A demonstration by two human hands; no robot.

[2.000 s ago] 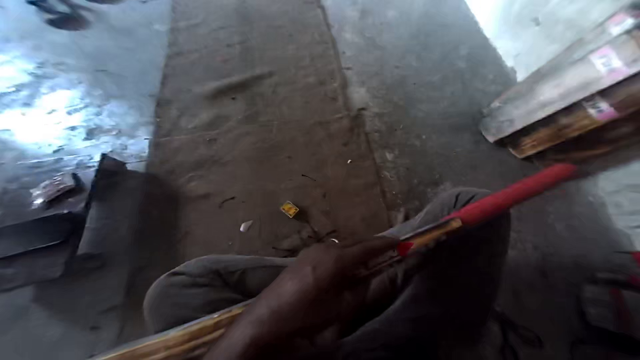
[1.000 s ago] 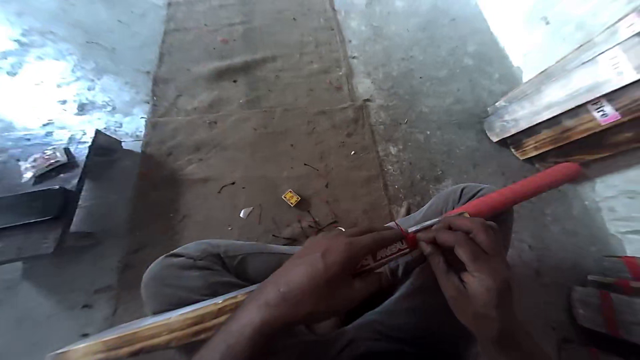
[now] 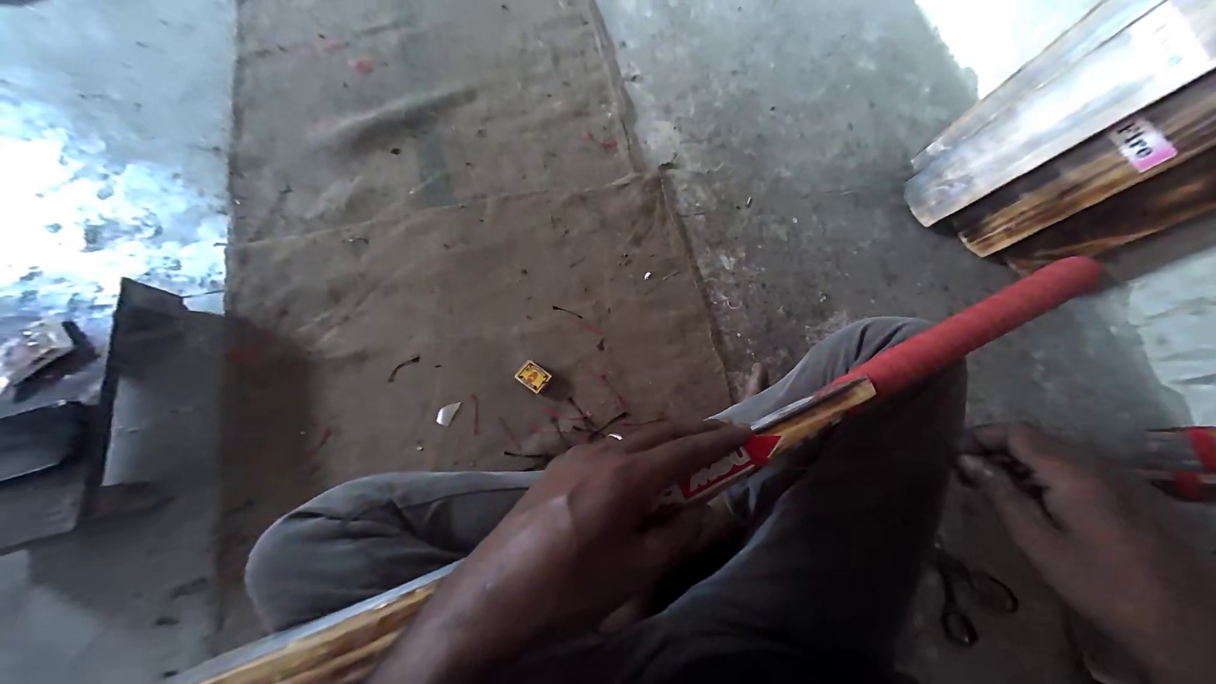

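A wooden cricket bat [image 3: 313,638] with a red wrapped handle [image 3: 988,323] lies slantwise across my lap, its handle toward the upper right. My left hand [image 3: 608,513] is closed around the bat near its shoulder, over a red and white sticker [image 3: 717,475]. My right hand [image 3: 1054,503] is away from the bat, above the floor at the right, with its fingers curled. Whether it holds something small cannot be told. Below it on the floor lies a pair of scissors [image 3: 959,603], seen by its dark handle loops.
A small yellow matchbox [image 3: 533,377] and scattered thread bits [image 3: 579,418] lie on brown sackcloth [image 3: 456,285]. More bats [image 3: 1073,133] are stacked at the upper right. A dark box-like object [image 3: 57,475] stands at the left; an item with red bands [image 3: 1187,461] lies far right.
My right hand has left the bat near the sticker and moved to the right, over the floor. My left hand stays on the bat.
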